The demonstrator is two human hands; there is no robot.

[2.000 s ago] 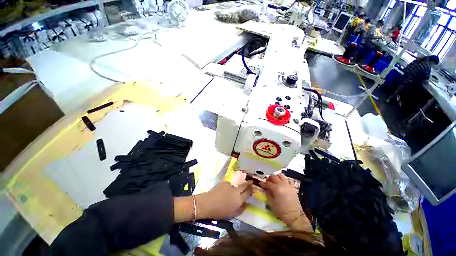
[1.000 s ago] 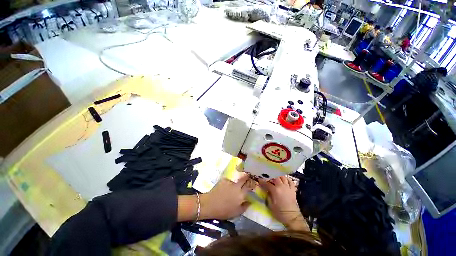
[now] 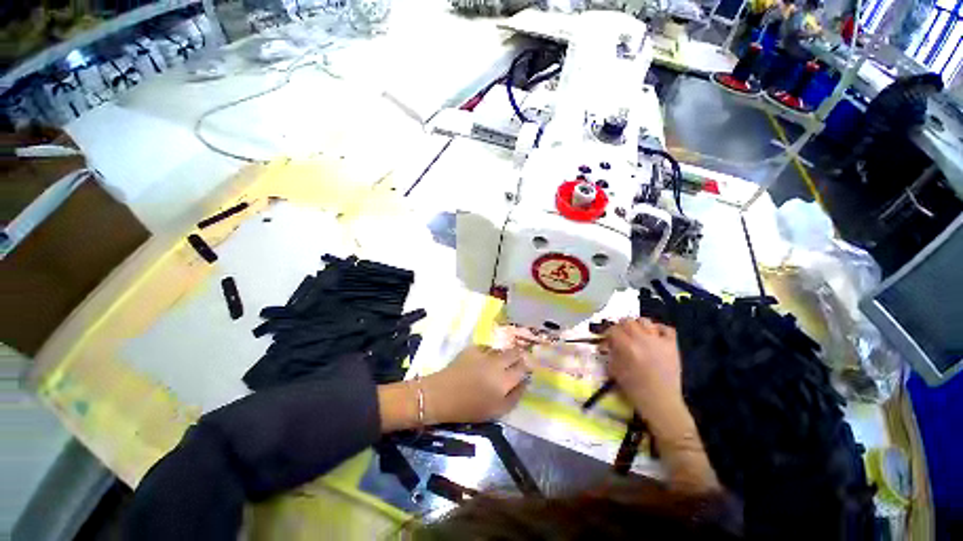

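My left hand [image 3: 477, 385] rests at the left of the needle area, fingers bent; whether it grips anything is hidden. My right hand [image 3: 643, 362] is right of the needle area, with a black strip [image 3: 599, 393] showing below its fingers. A thin dark piece spans between the hands under the head of the sewing machine [image 3: 565, 273]. The needle guide [image 3: 544, 351] is pinkish, with yellow tape beside it. A large black heap [image 3: 771, 402] lies right of my right hand. A smaller black pile [image 3: 343, 320] lies on the pale board at left.
Black pieces lie on the metal bed plate [image 3: 560, 462] in front. Three separate strips lie at the board's upper left, one being this strip [image 3: 231, 297]. A cardboard box [image 3: 69, 254] is at left. Plastic bags [image 3: 834, 306] and a grey screen [image 3: 929, 301] are at right. People are behind.
My right hand has moved right, away from the needle, and a strip now shows below it. More of the needle area shows. The camera view has shifted.
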